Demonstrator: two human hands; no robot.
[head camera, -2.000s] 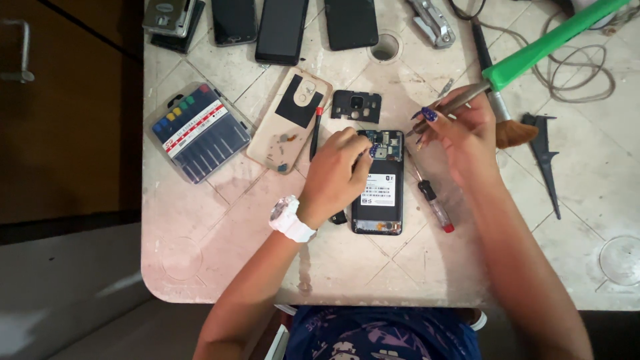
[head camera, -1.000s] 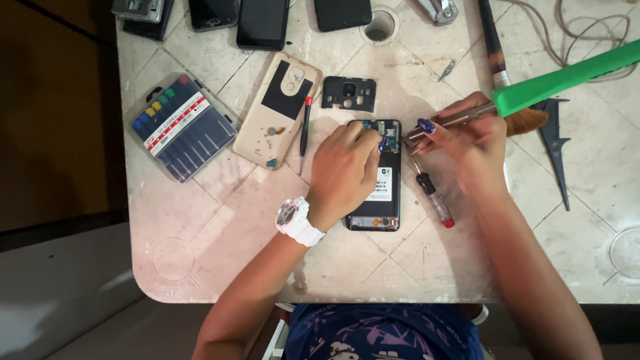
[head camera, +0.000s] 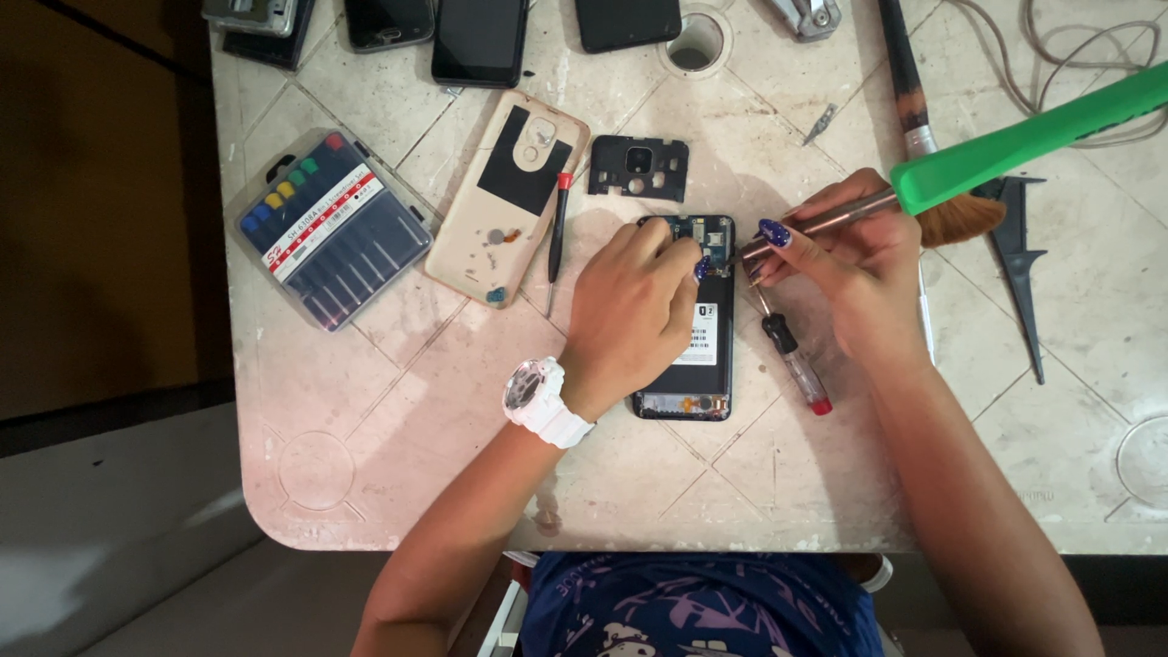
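An opened smartphone lies on the table, its circuit board and labelled battery exposed. My left hand, wearing a white watch, rests over its upper left side, fingertips bent onto the board; whether they pinch anything is hidden. Beside the phone's upper right edge, my right hand grips the metal shaft of a green-handled tool, the shaft's end close to the board. Just below that hand lies a small screwdriver with a clear handle and red end. A black camera cover plate sits above the phone.
Left of the phone lie a red-topped black screwdriver, a beige phone back cover with small parts on it, and a screwdriver set case. Several phones line the far side. At right are a brush, a black plastic tool and a cable.
Since the earliest frame, the green-handled tool in my right hand has tilted flatter. My left hand has stayed over the phone's board. The view has shifted slightly.
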